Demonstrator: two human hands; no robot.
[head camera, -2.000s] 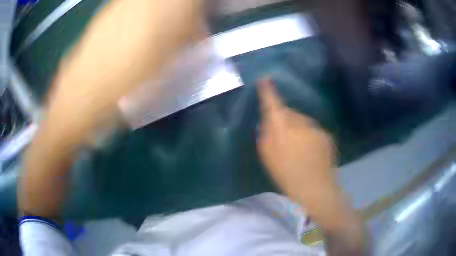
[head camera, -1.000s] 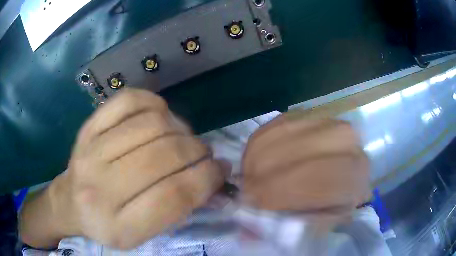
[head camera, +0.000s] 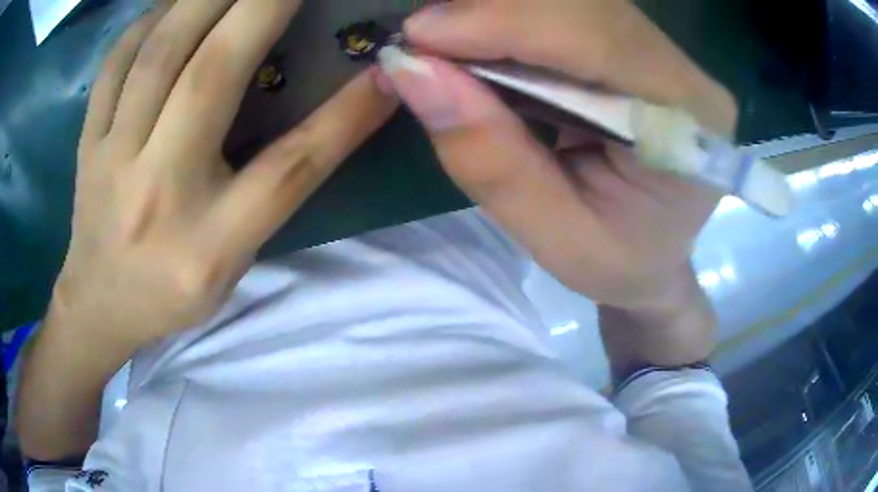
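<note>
A grey metal fixture plate (head camera: 313, 38) lies on the green bench at the top edge, mostly hidden by my hands. Two small round components with black rims and gold centres show in it, one near the tool tip (head camera: 358, 40) and one between my left fingers and thumb (head camera: 271, 75). My left hand (head camera: 183, 163) lies spread over the plate, its thumb reaching toward the tool tip. My right hand (head camera: 568, 135) holds tweezers with pale wrapping (head camera: 664, 139) in a pinch, their tip beside the nearer component. Whether the tip touches it is unclear.
The green bench (head camera: 385, 187) ends close to my white-clothed lap. A corner of a white sheet or plate (head camera: 50, 14) shows at top left. A dark object (head camera: 789, 67) stands at the upper right. Shiny pale floor lies beyond the bench at right.
Both hands have moved up from in front of the lap onto the plate. My left hand has opened and spread. The tweezers now show clearly in my right hand.
</note>
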